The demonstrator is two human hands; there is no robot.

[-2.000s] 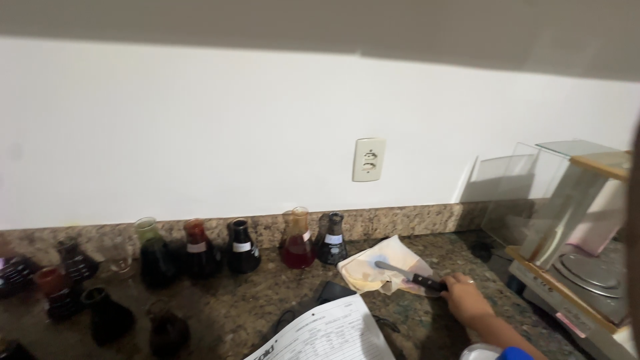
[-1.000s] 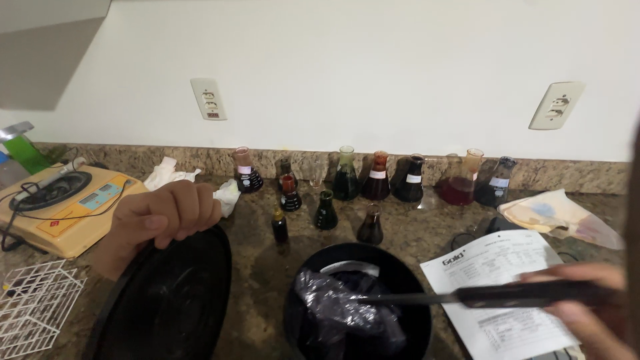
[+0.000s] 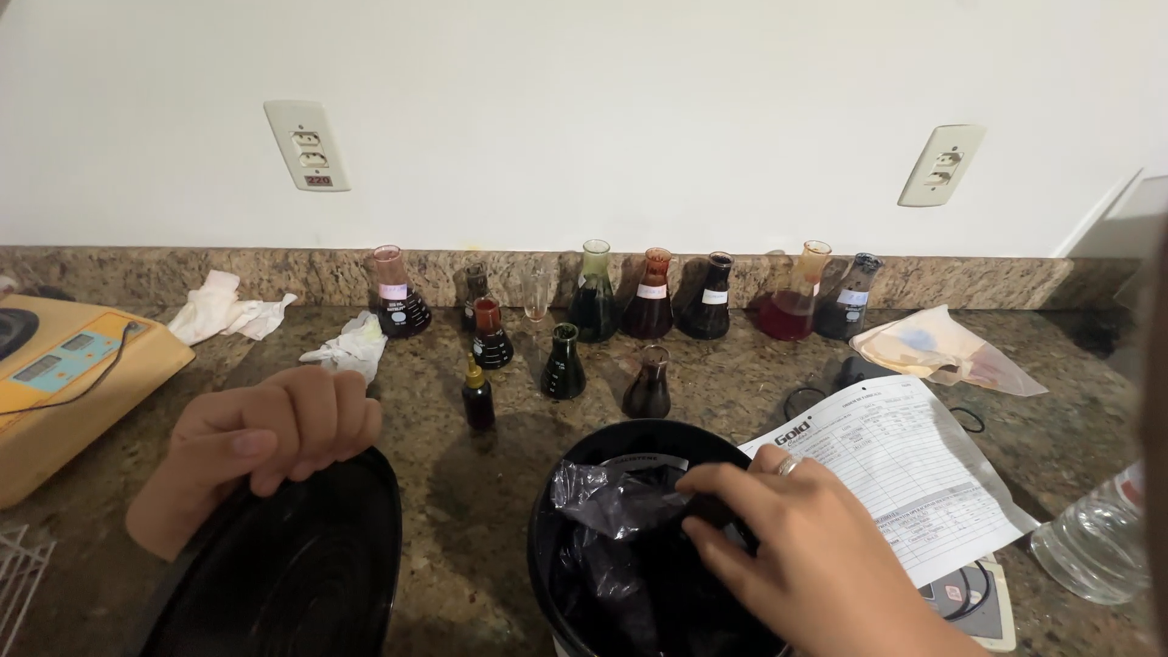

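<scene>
My left hand grips the top edge of a round black lid, which is tilted up on edge at the left. Below centre is a black bin with a crumpled black plastic bag inside. My right hand, with a ring on one finger, reaches over the bin's right side, fingers curled beside the bag. Something dark lies between thumb and fingertips; whether it is held is unclear. Behind the bin are a small dark flask, a green one and a dropper bottle.
Several labelled Erlenmeyer flasks line the granite backsplash. A yellow electronic instrument and a white wire rack are at left, with crumpled tissues. At right are stained filter paper, a printed sheet and a clear bottle.
The black-handled blade, over the bag one second ago, no longer shows plainly. My right hand has moved left to the bin. Two seconds ago it held that tool at the stained paper. The view has swung left.
</scene>
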